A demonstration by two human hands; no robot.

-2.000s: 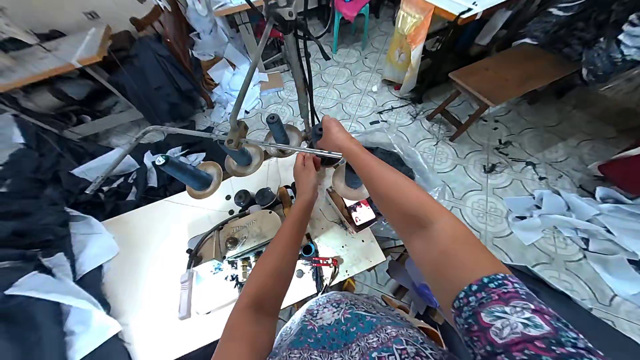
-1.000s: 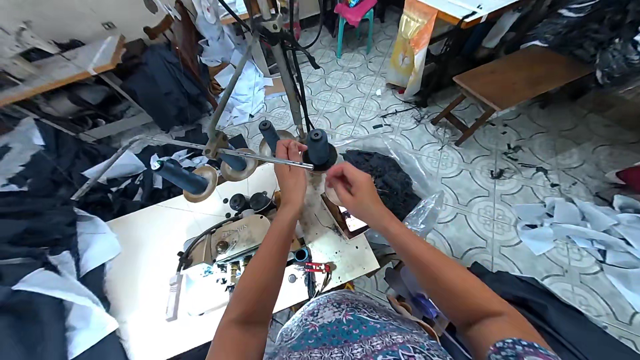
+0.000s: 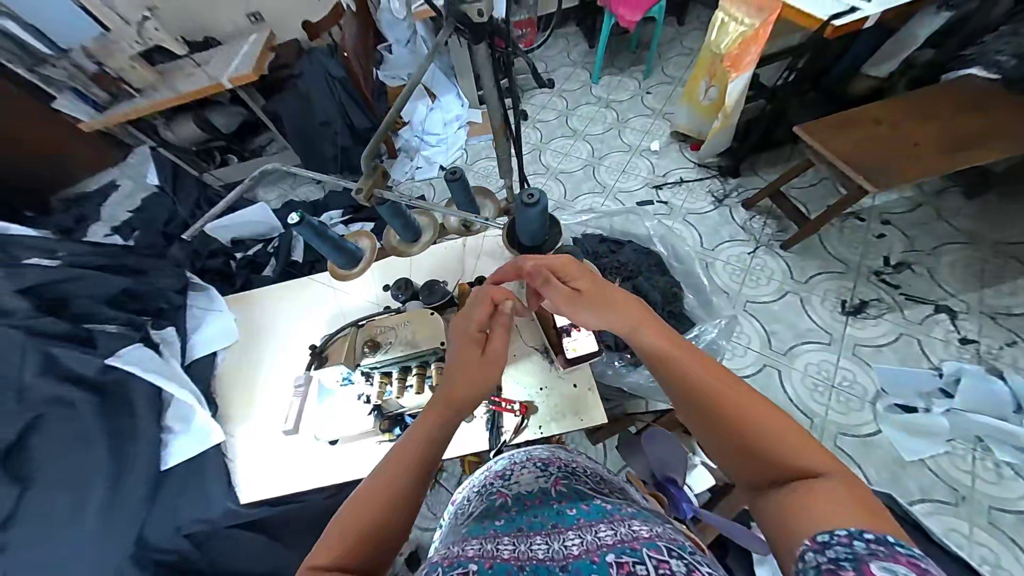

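My left hand (image 3: 482,340) and my right hand (image 3: 580,294) meet fingertip to fingertip over the right part of an overlock sewing machine's table. Their fingers are pinched; any thread between them is too fine to make out. Just beyond them a dark thread cone (image 3: 532,218) stands upright on its holder. More dark cones, one (image 3: 326,240) tilted at the left, sit on the thread stand's round holders. The sewing machine (image 3: 396,340) lies left of my left hand, with several tension knobs along its front. Red-handled snips (image 3: 507,406) rest on the table below the hands.
A lit phone (image 3: 578,339) stands in a small box at the table's right edge, beside a clear plastic bag (image 3: 712,320) of dark scraps. Dark cloth (image 3: 72,400) heaps at the left. A wooden bench (image 3: 912,136) stands at the back right. The stand's metal pole (image 3: 490,112) rises behind the hands.
Both hands were up at the stand's rod by the right cone. They have come down toward me, and the right hand, apart from the left one second ago, now meets it.
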